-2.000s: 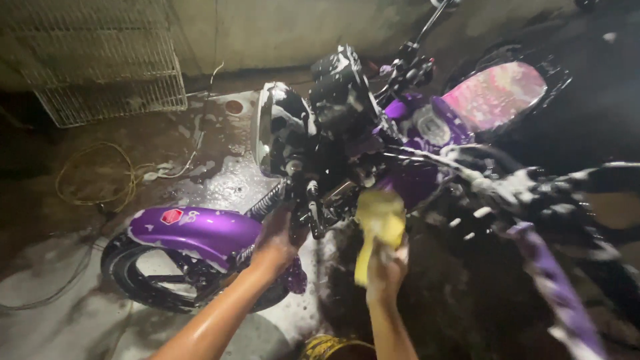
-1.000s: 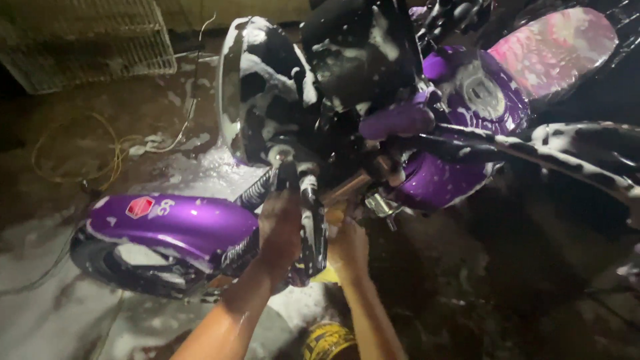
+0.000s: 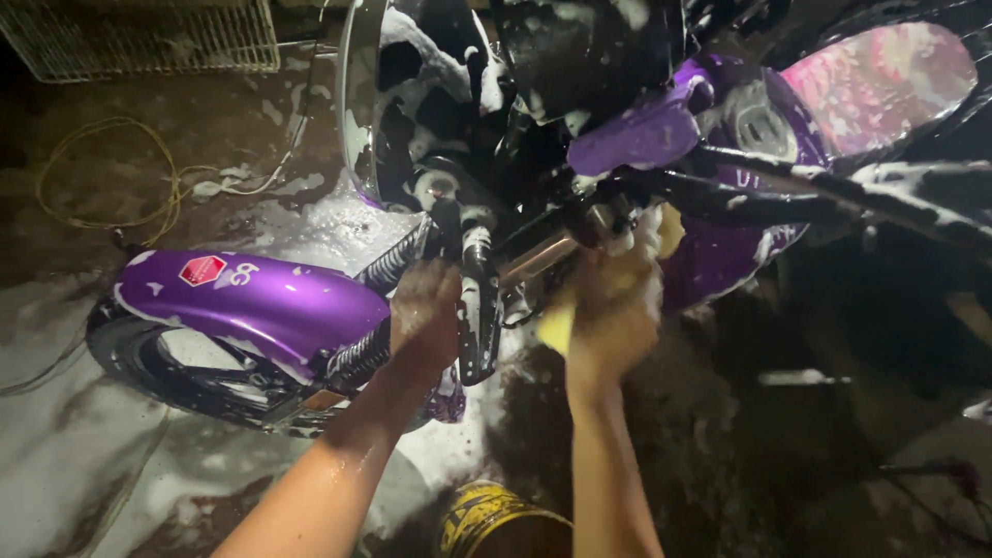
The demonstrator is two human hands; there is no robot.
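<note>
A soapy purple motorcycle fills the view, its front fender (image 3: 263, 302) at left and fuel tank (image 3: 721, 263) at right. My left hand (image 3: 425, 306) is closed around a part at the front end, beside the fork's ribbed boots and a black turn-signal-like part (image 3: 478, 333); the gripped part is mostly hidden. My right hand (image 3: 616, 302), blurred, holds a yellow sponge (image 3: 556, 327) against the bike below the purple lever cover (image 3: 635, 139). Foam streaks the headlight housing (image 3: 422, 93) and handlebar area. Past the tank is the pink seat (image 3: 887, 85).
A yellow bucket (image 3: 484, 511) stands at the bottom centre. A wire rack (image 3: 147, 35) lies at upper left, with a coiled thin hose or cord (image 3: 58, 167) below it. Foam and water cover the floor around the front wheel (image 3: 147, 364).
My right hand and the sponge have moved from beside the tank in toward the bike's frame, then up near the lever cover. My left hand keeps its place at the fork. The view has moved closer.
</note>
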